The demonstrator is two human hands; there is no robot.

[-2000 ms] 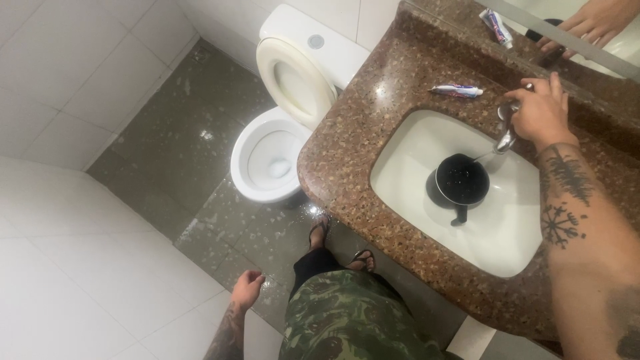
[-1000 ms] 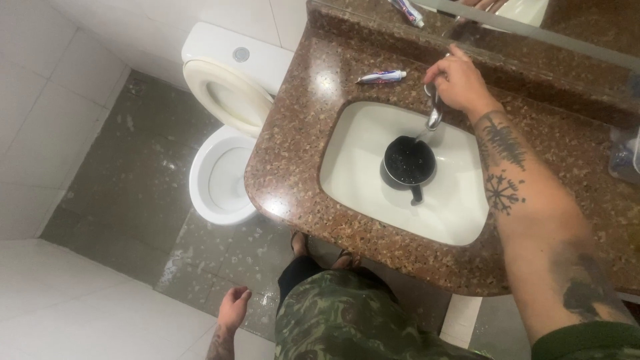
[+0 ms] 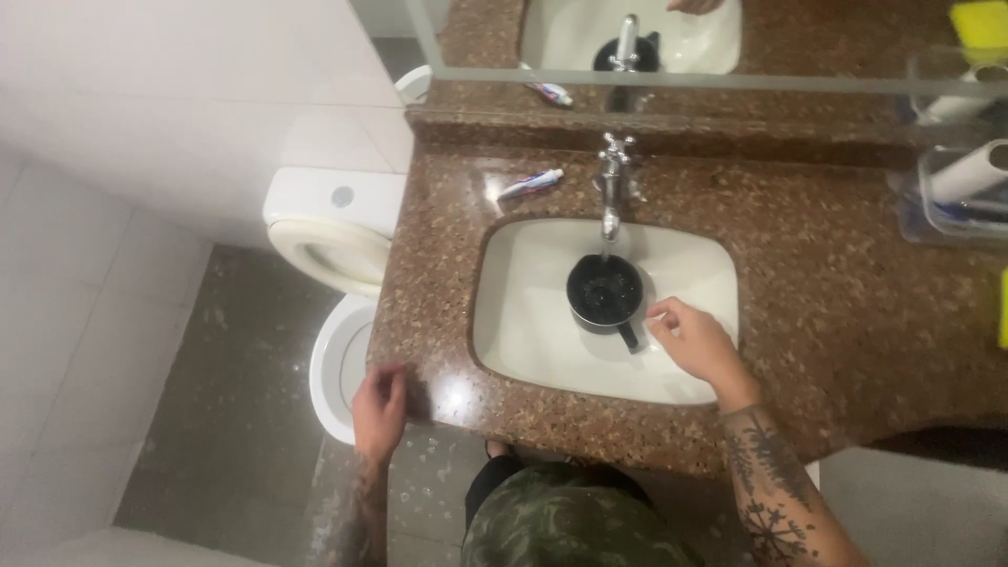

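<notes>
A black mug [image 3: 605,291] stands in the white sink basin [image 3: 535,346], its handle pointing toward me and slightly right. A thin stream of water runs into it from the chrome faucet [image 3: 611,189], and the water inside looks rippled. My right hand [image 3: 689,335] is over the basin just right of the mug, fingers loosely curled, apart from it and holding nothing. My left hand [image 3: 380,409] is empty at the left edge of the counter, fingers slightly bent; whether it touches the edge I cannot tell. Behind the basin on the left lies a toothpaste tube [image 3: 533,184].
The speckled brown stone counter [image 3: 827,331] surrounds the basin, with a mirror [image 3: 803,47] behind it. At the right is a clear plastic container [image 3: 937,209] holding a white tube-like thing; a yellow object [image 3: 1004,307] shows at the right edge. A toilet [image 3: 339,378] stands left of the counter.
My right hand has left the faucet and come down beside the mug. My left hand has risen from below the counter to its left edge. The view has shifted and turned.
</notes>
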